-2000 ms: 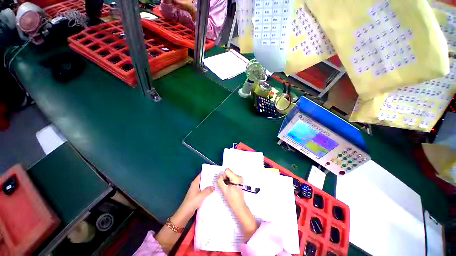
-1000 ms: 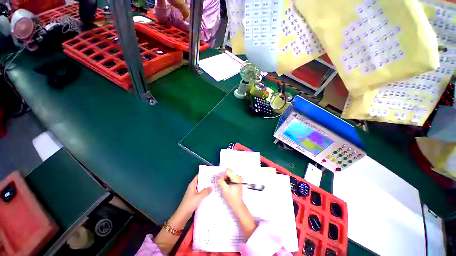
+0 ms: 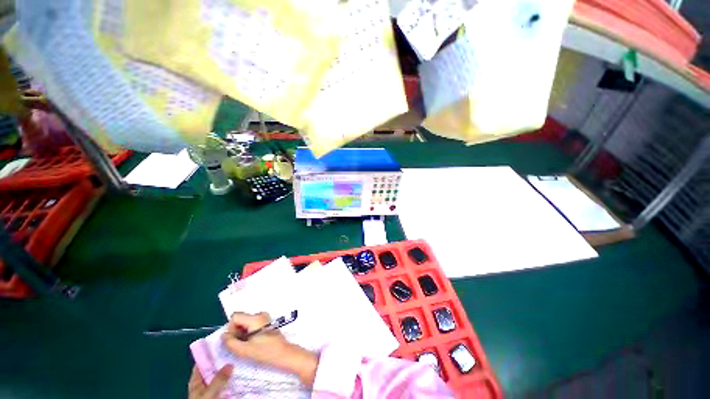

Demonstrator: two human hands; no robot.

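My right hand holds a dark pen over the open record notebook, at its left page. My left hand lies at the notebook's lower left edge, partly cut off by the frame's bottom. The notebook lies on a red-orange compartment tray and hides its left part. Small black watch bodies sit in the tray's pockets. One at the bottom shows a pale face; one at the top looks blue.
A test instrument with a lit screen stands behind the tray, with a white card in front. A keypad is left of it. A white board and clipboard lie right. Sample sheets hang overhead. Trays stand left.
The view has swung to the right, bringing the white board, clipboard and right side of the bench into view. My right hand still holds the pen on the notebook; my left hand shows less.
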